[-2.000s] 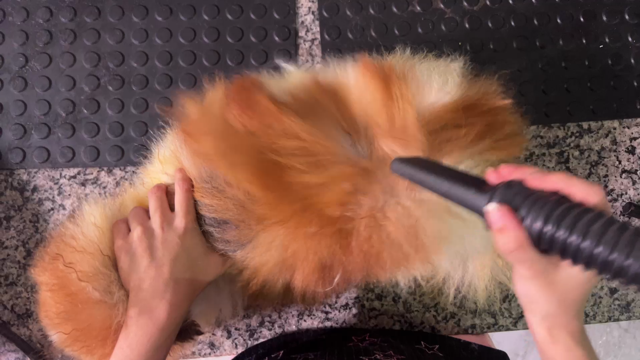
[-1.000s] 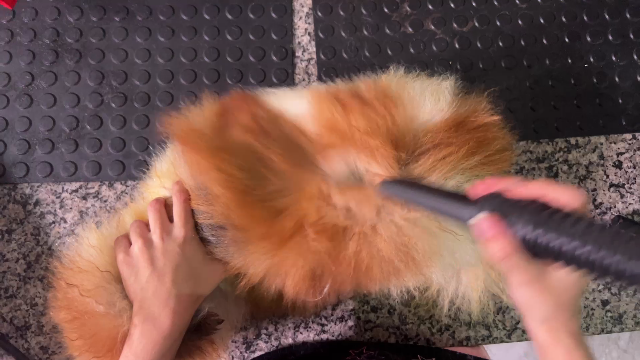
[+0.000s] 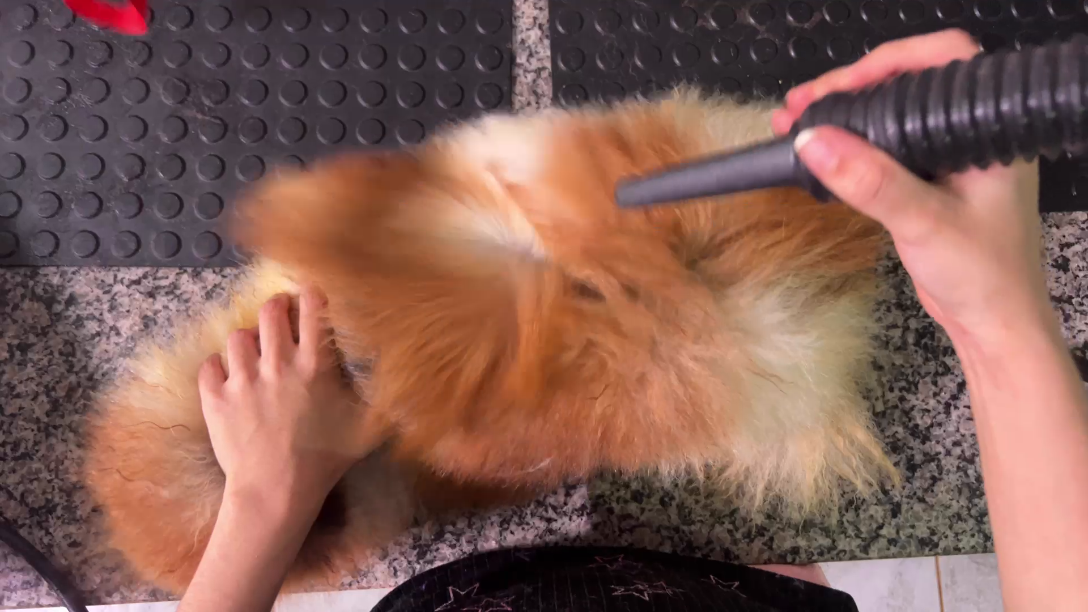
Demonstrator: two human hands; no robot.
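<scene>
A fluffy orange and cream dog lies across a speckled granite counter. My left hand presses into the fur near its left end, fingers spread and partly sunk in the coat; whether they grip anything is hidden. In my right hand is the black nozzle of a blower, joined to a ribbed hose. The nozzle's tip points left, just over the dog's back. Fur left of the tip is parted to the pale undercoat and blurred. The dog's face cannot be made out.
Black rubber mats with raised discs cover the back of the granite counter. A red object shows at the top left edge. A dark cable crosses the lower left corner. Dark star-patterned clothing is at the counter's front edge.
My right hand has raised the nozzle toward the back of the counter, over the upper part of the dog's back. The blown fur now sweeps farther left. My left hand stays on the dog.
</scene>
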